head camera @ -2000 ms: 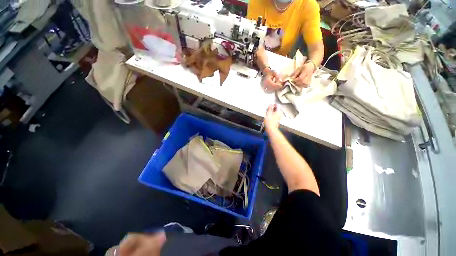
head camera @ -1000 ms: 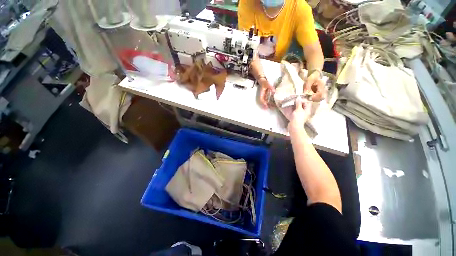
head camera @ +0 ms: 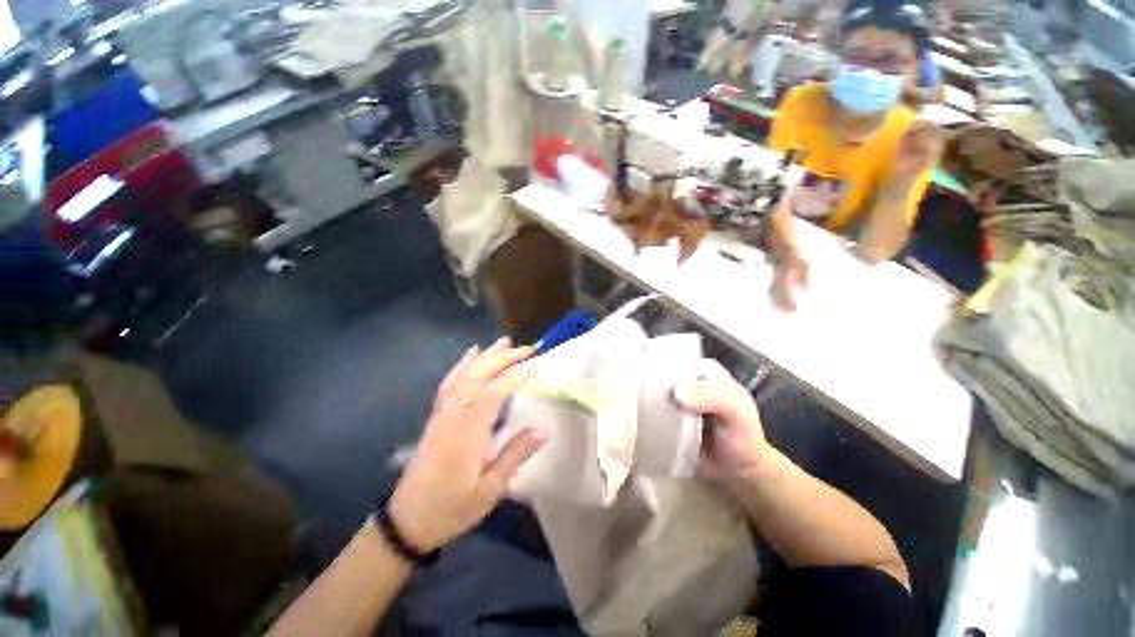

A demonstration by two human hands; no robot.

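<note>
A beige fabric bag [head camera: 660, 535] with some yellow edging hangs in front of me, its top folded over with a strap-like flap. My right hand [head camera: 728, 423] grips the bag's upper right edge, thumb on top. My left hand [head camera: 473, 436] is at the bag's left side, fingers apart, wearing a ring and a dark wristband; whether it grips the cloth is not clear.
The coworker's white table [head camera: 797, 330] stands across, with a sewing machine and brown scraps [head camera: 660, 224]. A person in yellow [head camera: 859, 149] sits behind it. Stacked beige bags [head camera: 1058, 361] lie right on a metal counter [head camera: 1046, 548]. An orange-yellow reel [head camera: 40, 454] is left.
The view has swung left and up. My right hand has come back from the coworker's table and now holds a bag before me. My left hand has come into view. The coworker's hands have left the cloth.
</note>
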